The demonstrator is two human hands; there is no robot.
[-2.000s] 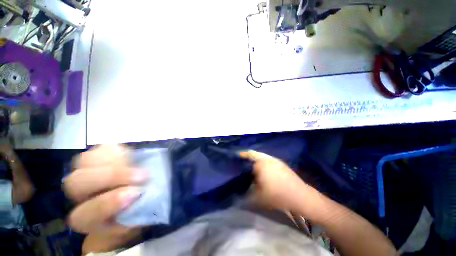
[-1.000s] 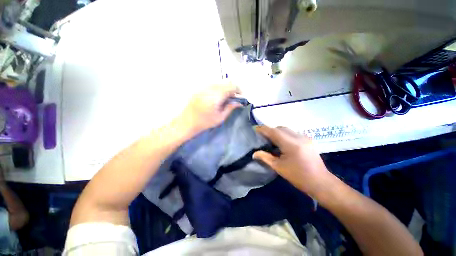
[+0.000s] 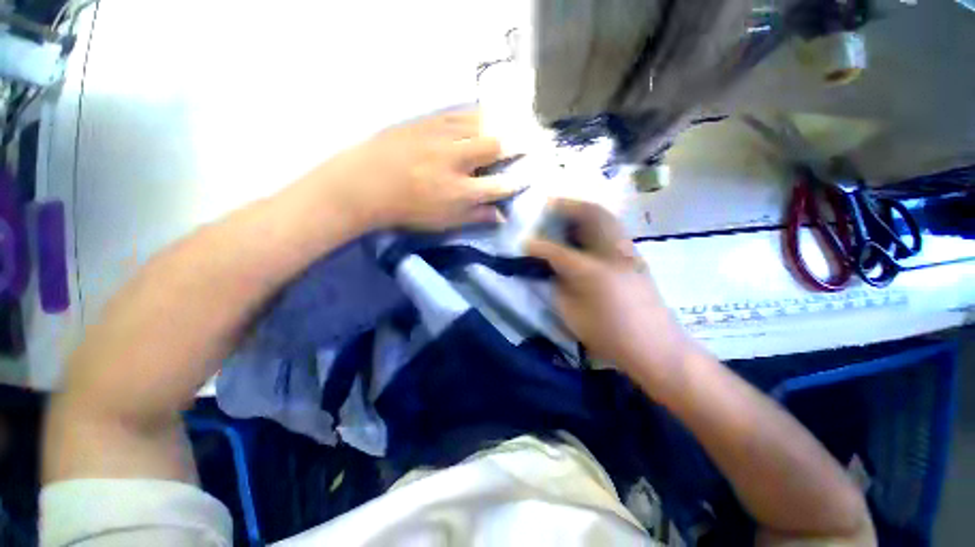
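Observation:
The garment body (image 3: 470, 374), navy cloth with grey panels and dark stripes, lies over the table's front edge and hangs onto my lap. My left hand (image 3: 444, 176) rests on its far part, left of the needle area, with fingers pointing right. My right hand (image 3: 599, 272) grips the cloth's right edge, thumb and fingers closed on it. The sewing machine head (image 3: 738, 75) stands just beyond my hands. The presser foot area is washed out by glare, so the cloth's exact place there cannot be told.
Red-handled scissors (image 3: 821, 233) and dark-handled scissors (image 3: 885, 240) lie right of the needle. A printed ruler scale (image 3: 791, 308) runs along the table's front edge. A blue basket (image 3: 941, 427) is below right. A purple device (image 3: 13, 235) is cut off at the left.
Both hands and the garment have moved farther in toward the needle area. More navy cloth shows in front. The view has shifted; the purple device is now mostly cut off.

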